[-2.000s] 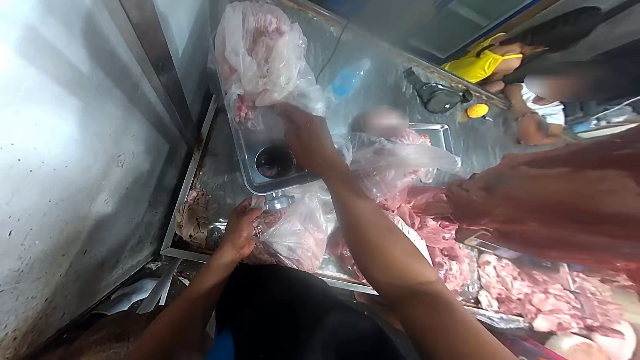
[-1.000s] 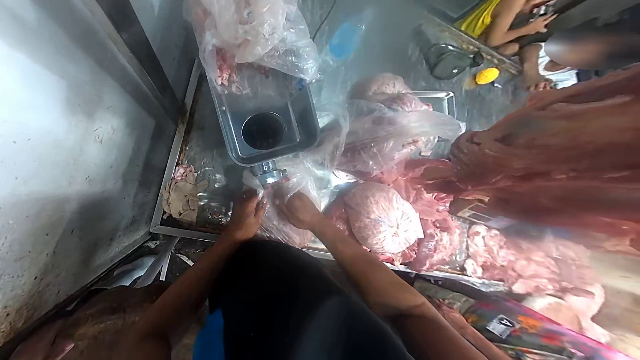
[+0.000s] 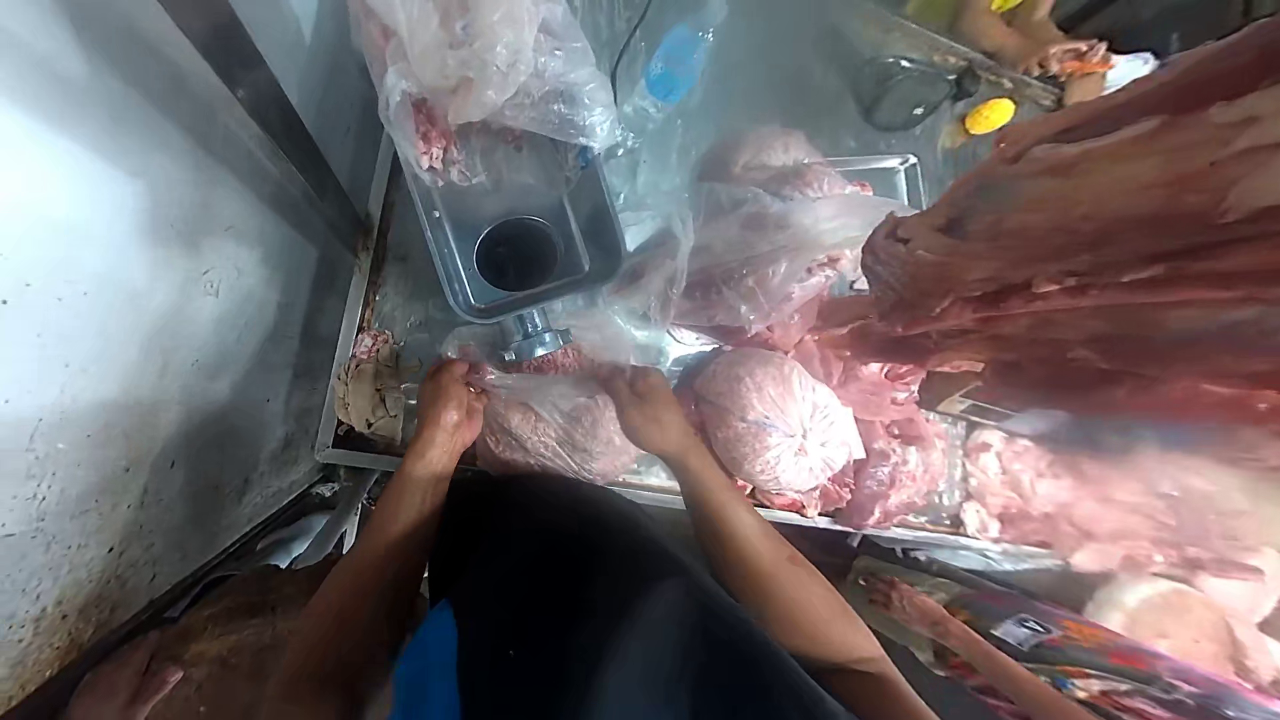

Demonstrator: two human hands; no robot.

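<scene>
A meat grinder's metal feed tray (image 3: 600, 225) with a round feed hole stands before me. Below it, the grinder's outlet (image 3: 535, 336) has ground meat (image 3: 550, 360) at its mouth. A clear plastic bag of ground meat (image 3: 560, 430) lies under the outlet. My left hand (image 3: 449, 405) grips the left side of the bag's rim, and my right hand (image 3: 648, 405) grips the right side. Over the tray's far end lies another plastic bag with meat (image 3: 470, 60). A tied, full bag of ground meat (image 3: 778, 420) sits right of my right hand.
Raw meat cuts (image 3: 895, 460) and bagged meat (image 3: 750, 260) lie on the right. A large hanging piece of meat (image 3: 1090, 230) fills the upper right. A wall (image 3: 150, 300) stands at left. Other people's hands (image 3: 1070, 55) show at the top right, and another person's arm at the lower right.
My right hand has moved from over the feed tray down to the bag at the outlet. Both hands now hold the bag's rim apart, and ground meat shows at the outlet.
</scene>
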